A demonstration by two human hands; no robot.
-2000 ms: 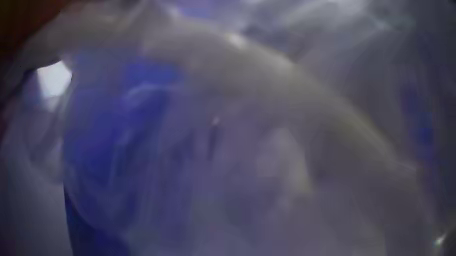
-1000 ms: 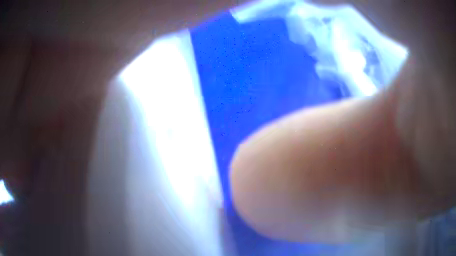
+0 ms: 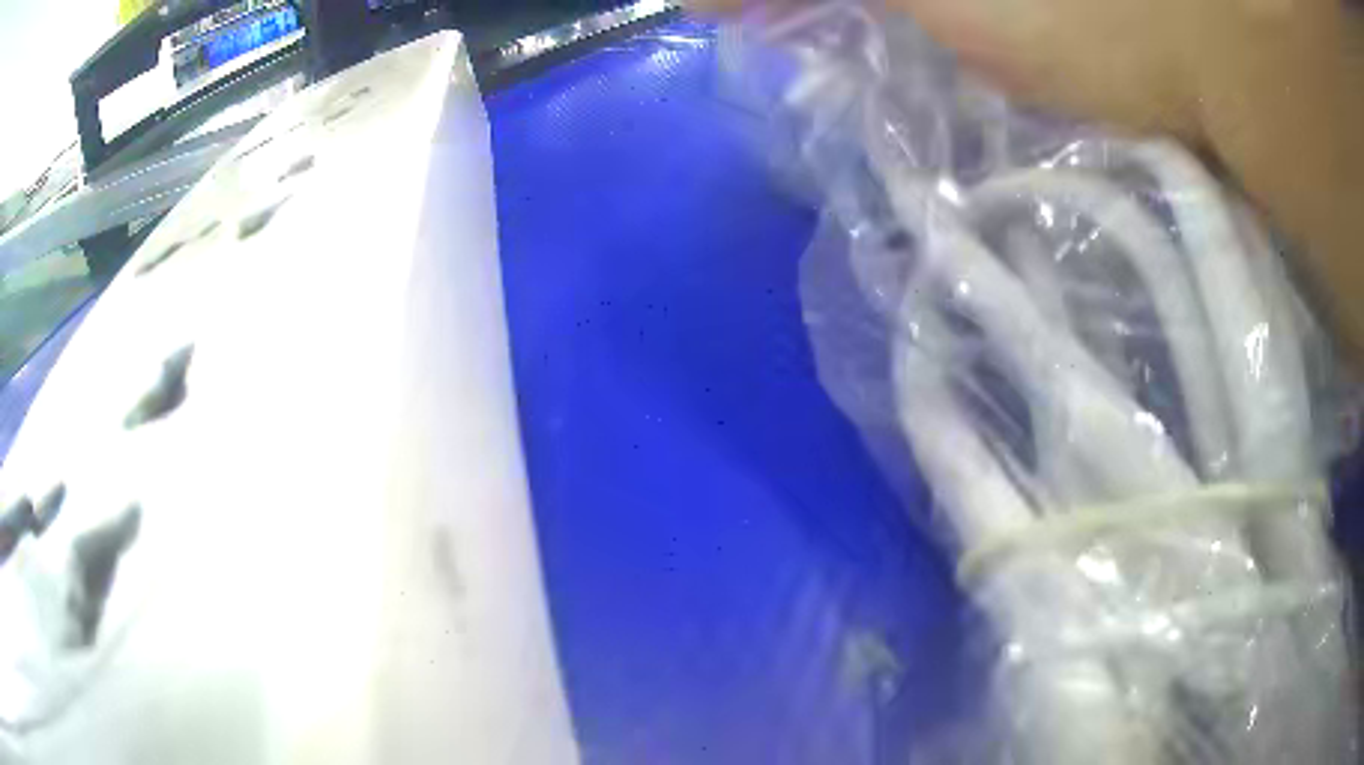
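A white power strip (image 3: 299, 389) with dark socket holes runs along the left side, very close to the camera. A white power cord (image 3: 1107, 404) lies folded in a crinkled clear plastic bag (image 3: 853, 299) on the right. A pale yellowish rubber band (image 3: 1152, 523) goes around the bagged cord. A blurred, skin-coloured part of what looks like my right hand (image 3: 1182, 67) fills the top right corner, at the bag's upper edge. Its fingers cannot be made out, and its grip cannot be told. My left hand is not in view.
A bright blue surface (image 3: 658, 374) lies between the strip and the bagged cord. A dark-framed device with a small blue display (image 3: 240, 45) stands behind the strip's far end. A small yellow patch shows at the top left edge.
The large blurred finger over the blue surface has left the middle of the picture. The strip and bagged cord now show clearly, where earlier frames were mostly blur.
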